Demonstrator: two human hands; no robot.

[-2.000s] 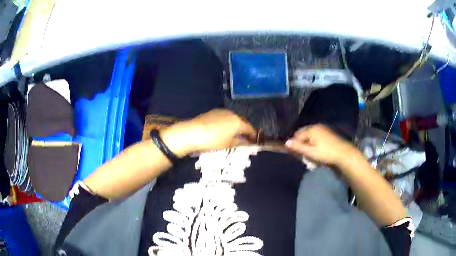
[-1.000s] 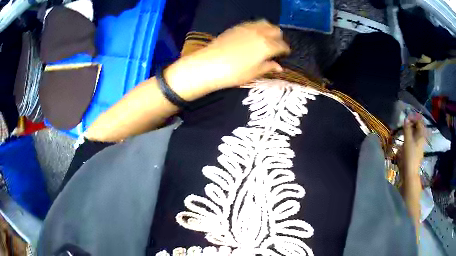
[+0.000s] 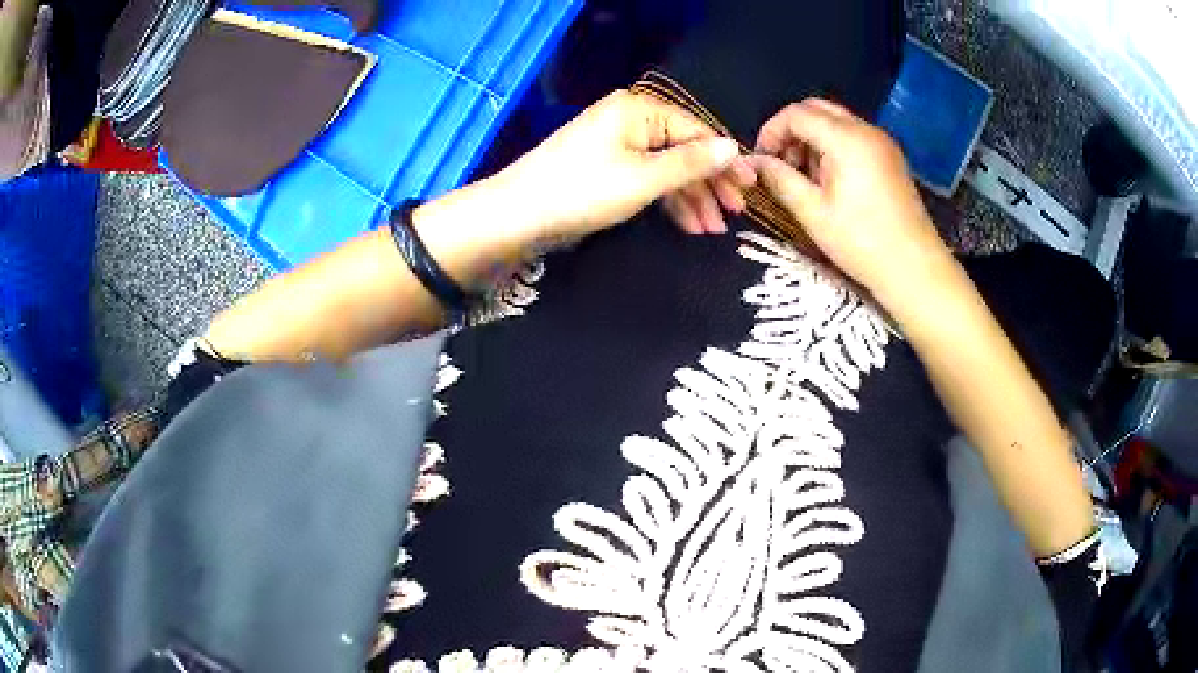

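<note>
A bundle of thin brown cords lies across my lap at the top of the black garment with cream trim. It runs up to the left behind my fingers. My left hand, with a black bracelet on the wrist, pinches at the cords with thumb and forefinger. My right hand is beside it, its fingertips closed on the cords and meeting the left fingertips. The exact strand between the fingertips is too small to tell.
A blue plastic crate stands at upper left, with brown rounded panels over it. A blue plate and a metal bar are at upper right, by the white table. Plaid cloth shows at left.
My right hand has come from the far right back to the middle and now meets my left hand at the cords. The camera view has turned, tilting the scene.
</note>
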